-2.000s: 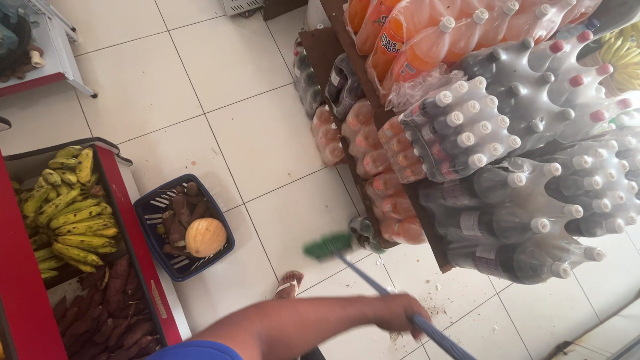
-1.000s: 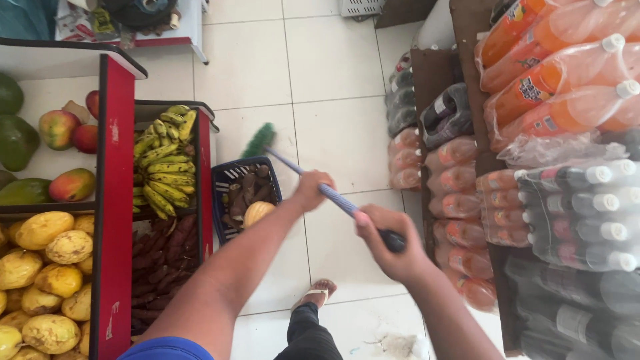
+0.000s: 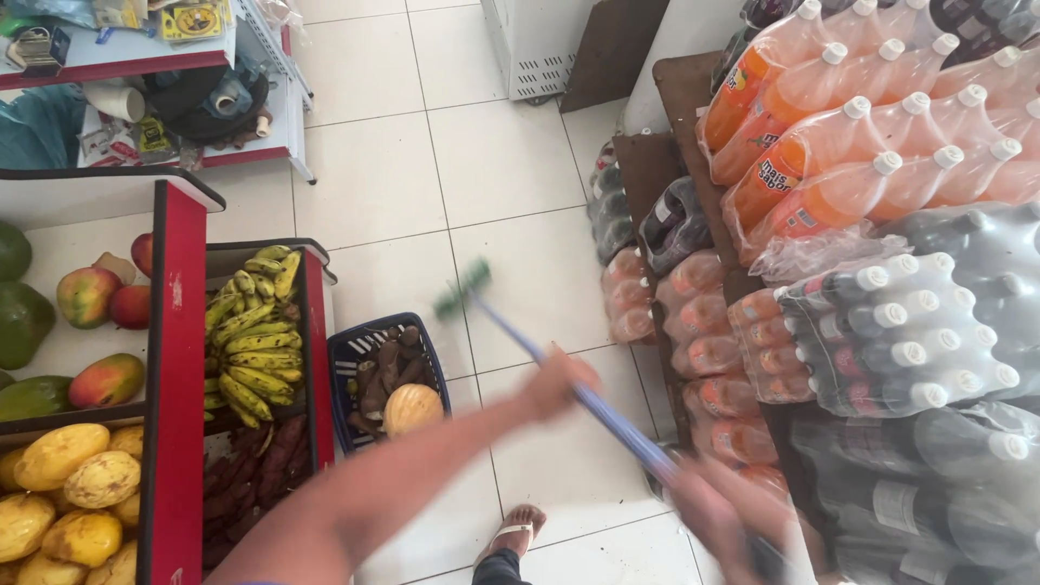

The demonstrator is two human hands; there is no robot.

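Observation:
A broom with blurred green bristles (image 3: 463, 288) and a blue handle (image 3: 613, 422) slants across the view over the white tiled floor. My left hand (image 3: 561, 382) is closed around the handle partway along. Nearer the handle's dark end, my right hand (image 3: 715, 516) grips it at the lower right, blurred by motion. The bristle head is up and to the right of a dark blue plastic basket (image 3: 332, 406) that holds brown root vegetables (image 3: 386, 370) and a round pale orange melon-like fruit (image 3: 413, 410). Whether the bristles touch the floor cannot be told.
Fruit bins (image 3: 180, 325) with mangoes, yellow fruit and bananas (image 3: 264, 349) line the left. Wrapped packs of orange soda (image 3: 780, 162) and dark bottles (image 3: 902, 349) are stacked at right. A shelf (image 3: 268, 154) stands upper left, a white appliance (image 3: 536, 49) at the top. My sandalled foot (image 3: 517, 528) is below.
The broom head has moved from above the basket to the floor area right of it. Both hands stay on the handle; two seconds ago only one hand showed on it.

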